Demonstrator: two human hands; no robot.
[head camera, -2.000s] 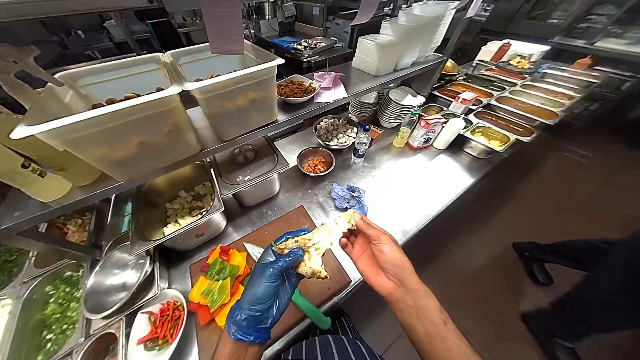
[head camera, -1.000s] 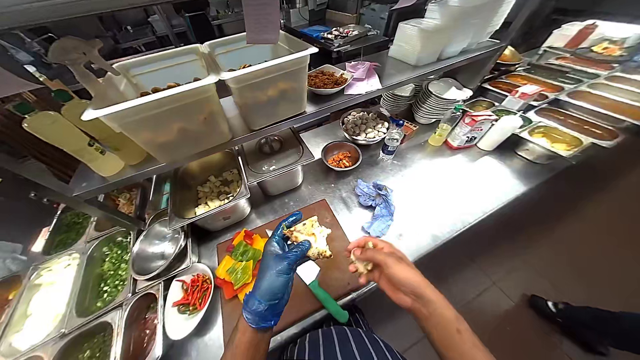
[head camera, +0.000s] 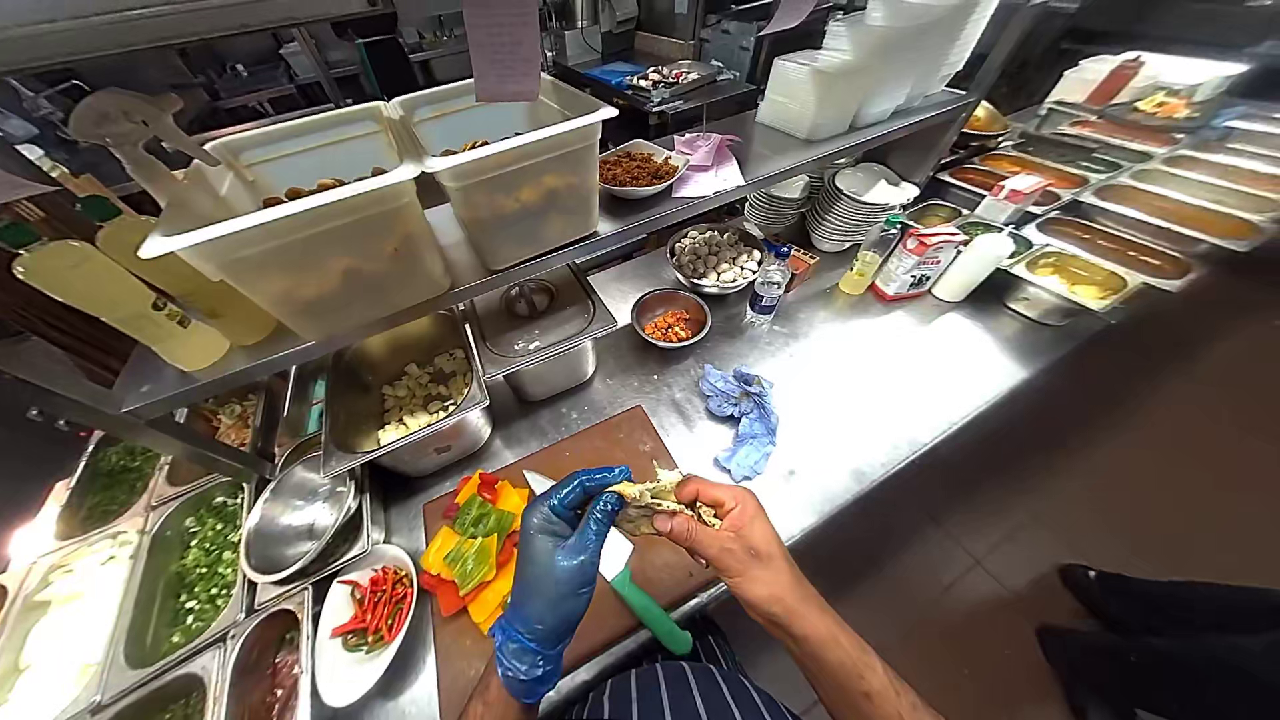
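My left hand (head camera: 565, 570), in a blue disposable glove, pinches one side of a piece of browned flatbread (head camera: 650, 500). Bare, my right hand (head camera: 740, 540) grips the other side of it. Both hands are above a brown cutting board (head camera: 640, 440). Under them on the board lies a knife with a green handle (head camera: 650, 612), its blade partly hidden by the gloved hand. Red, yellow and green pepper pieces (head camera: 480, 540) are piled on the board left of the glove. A crumpled blue glove (head camera: 742, 420) lies on the steel counter beyond the board.
A white dish of red chillies (head camera: 365, 625) stands left of the board. Behind are a steel pan of white cubes (head camera: 405, 450), a lidded steel pan (head camera: 545, 330), a small bowl of orange pieces (head camera: 671, 318) and a water bottle (head camera: 768, 288). A person's dark-clad legs (head camera: 1170, 640) show at right.
One second ago my right hand was apart from the bread in my left hand, with a small piece at its fingers; now both hands are on the bread.
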